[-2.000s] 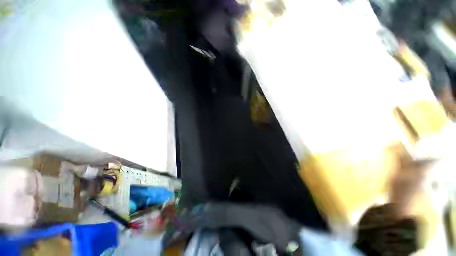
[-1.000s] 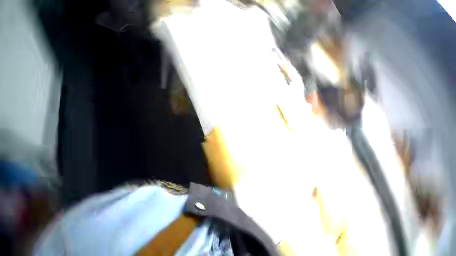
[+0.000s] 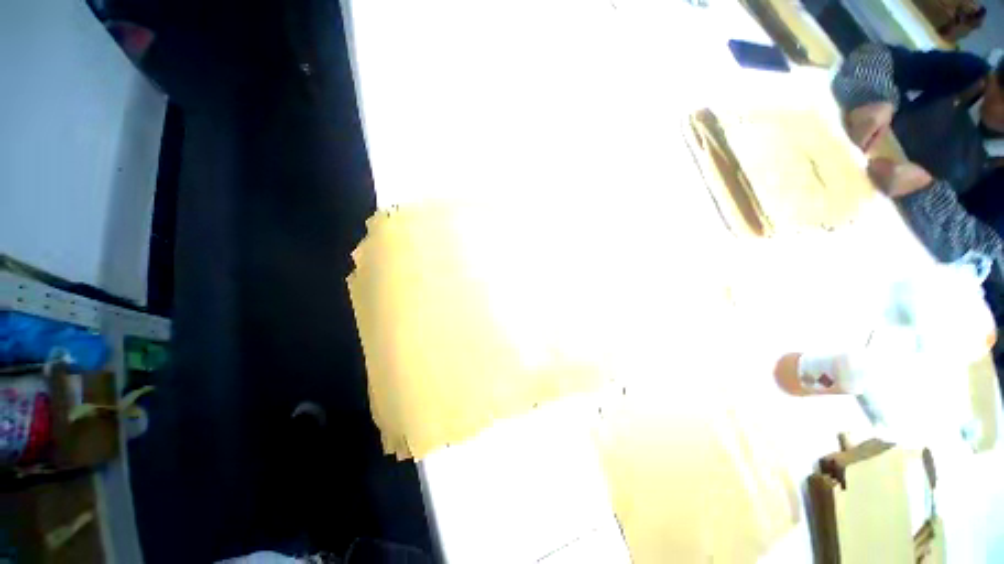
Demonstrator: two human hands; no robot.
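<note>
A pile of tan-yellow leather panels (image 3: 457, 331) with notched corners lies on the white table (image 3: 517, 121) and reaches its left edge. More pale tan leather (image 3: 694, 479) lies at the lower middle, washed out by glare. A small bottle (image 3: 820, 373) with brownish contents and a white label lies or stands to the right. Neither of my hands is in view.
A person in striped sleeves (image 3: 936, 220) is at the upper right, beside tan leather stacks (image 3: 809, 171). A dark flat object (image 3: 759, 55) lies near the top. Notched pieces (image 3: 875, 512) are at the lower right. Shelves with a blue bag (image 3: 50, 339) stand left, across dark floor.
The view has swung and steadied. The panel pile, the bottle and the other person now show clearly. The light blue clothing and dark strap seen a second ago have left the lower middle.
</note>
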